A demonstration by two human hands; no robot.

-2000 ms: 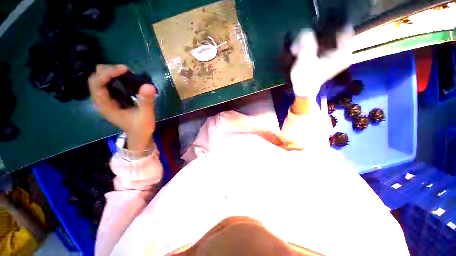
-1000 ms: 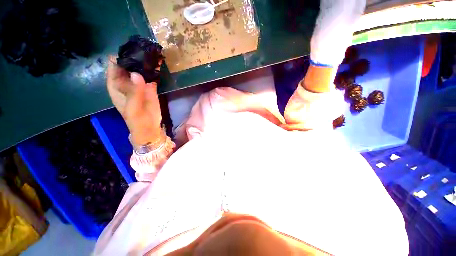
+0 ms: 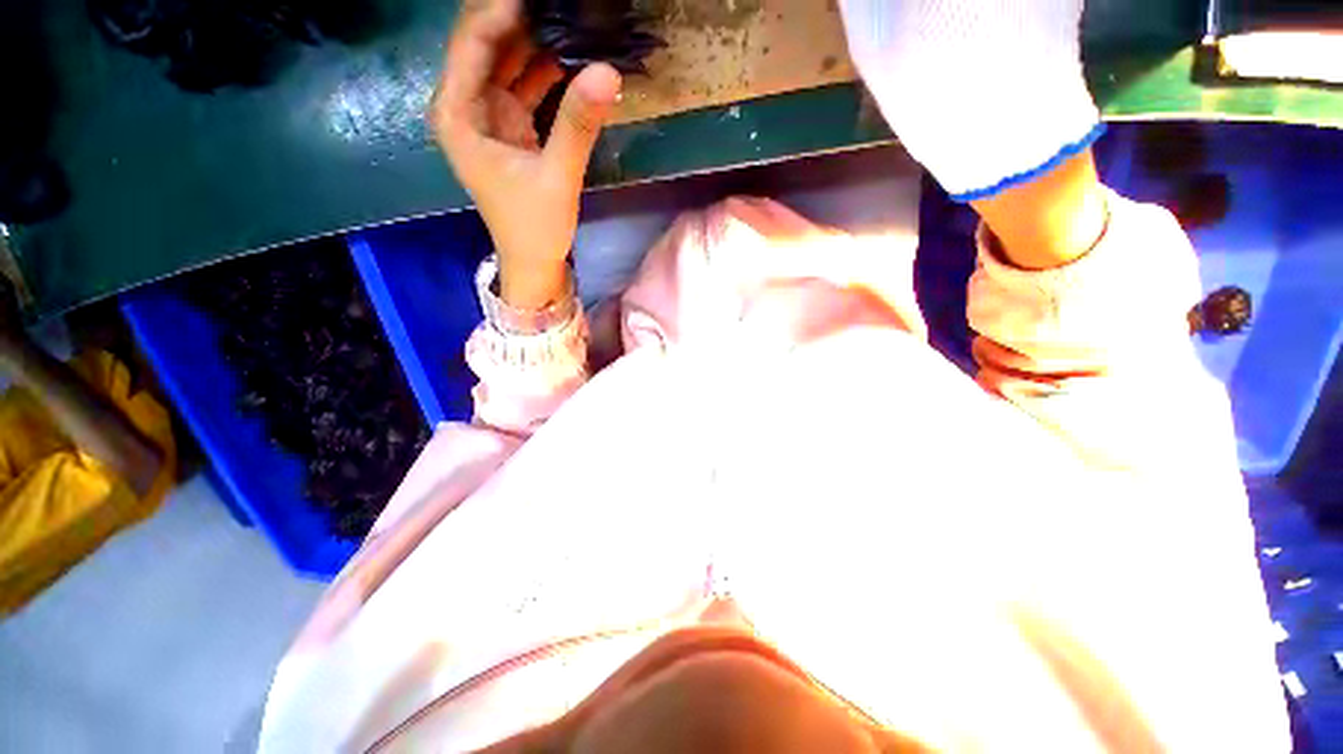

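My bare left hand [image 3: 523, 140] is at the bench's near edge and holds a black petal part [image 3: 597, 33] between thumb and fingers. The part is cut off by the top edge of the picture. My right hand [image 3: 984, 81] wears a white knit glove with a blue cuff edge. Its fingers are beyond the top edge, so what it holds is hidden. The near part of the brown cardboard mat [image 3: 751, 52] shows between the hands, stained dark. The white dish is out of view.
Black parts [image 3: 221, 37] lie on the green bench [image 3: 324, 162] at the far left. A deep blue bin [image 3: 221, 442] below holds many dark parts. A lighter blue bin [image 3: 1281, 354] at right holds a brownish assembly [image 3: 1222, 309]. A person's yellow garment [image 3: 74, 486] is at left.
The view has shifted, with bench and mat higher in the picture. My left hand, still with a black part, is now beside the mat's near area. My gloved fingers have left the view at the top.
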